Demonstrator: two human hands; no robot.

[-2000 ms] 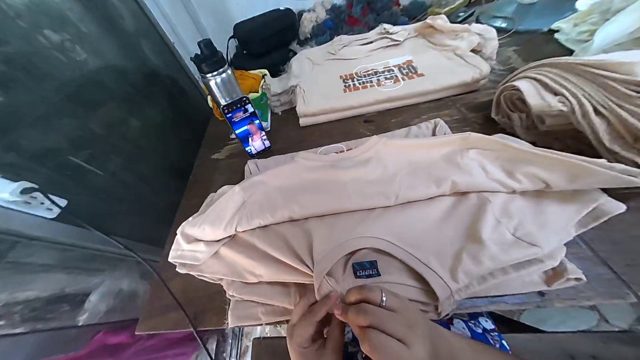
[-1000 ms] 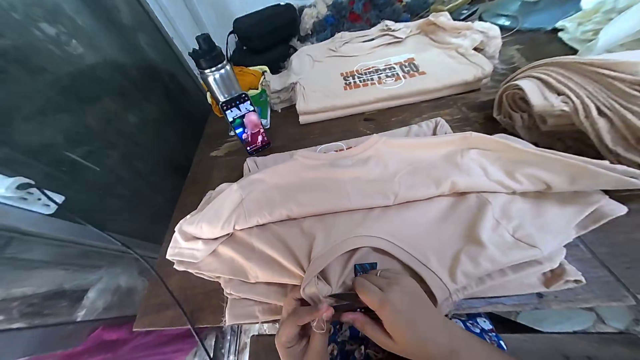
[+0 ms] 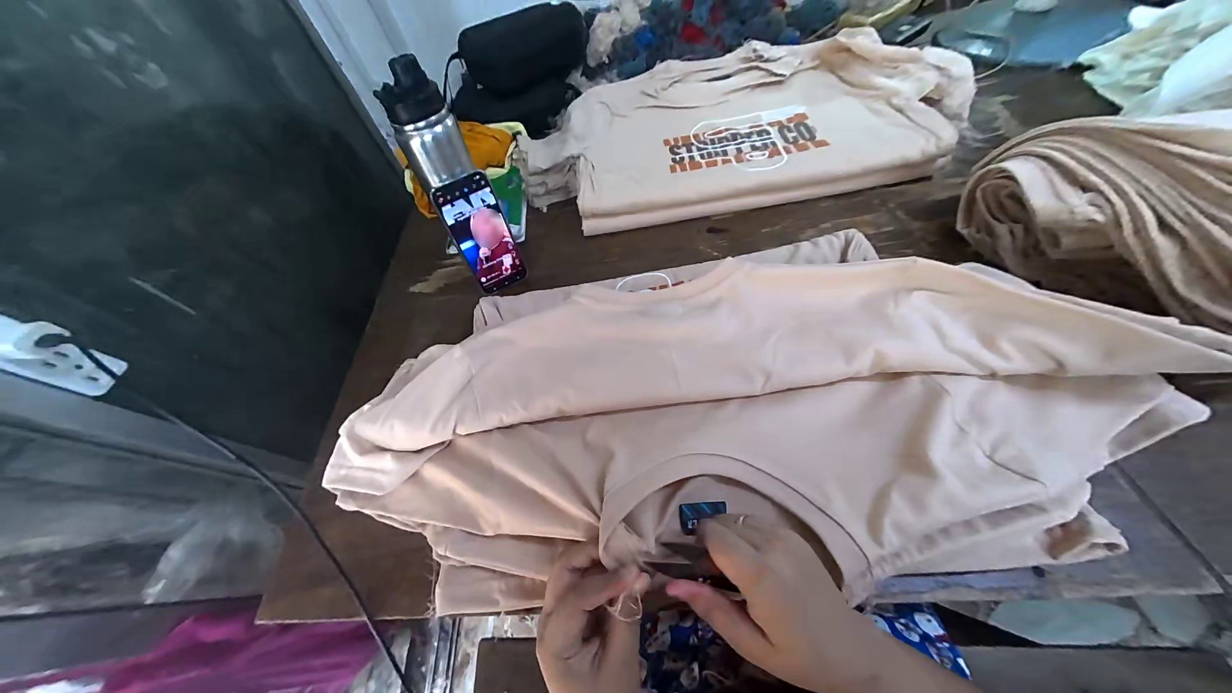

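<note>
Several beige T-shirts lie stacked at the table's front edge, the top shirt [image 3: 770, 433] with its round neckline toward me. A small dark neck label [image 3: 702, 516] shows inside the collar. My left hand [image 3: 589, 616] pinches the collar's edge and some loose thread [image 3: 628, 604] at the left of the neckline. In my right hand [image 3: 770, 597] is a small dark metal tool [image 3: 679, 560], apparently thread snips, its tip pointing at the pinched spot. The fingers partly hide the tool, so its exact shape is unclear.
Behind lie folded printed T-shirts [image 3: 760, 144]. A phone [image 3: 479, 233] leans on a steel bottle [image 3: 433, 144] near a black case [image 3: 523, 43]. Rolled beige fabric [image 3: 1078, 202] sits at right. A cable [image 3: 279, 491] hangs from a power strip [image 3: 60, 356] at left.
Two seconds ago both hands were together at the collar with no tool visible. The dark tool now shows in my right hand, which has shifted right from my left hand.
</note>
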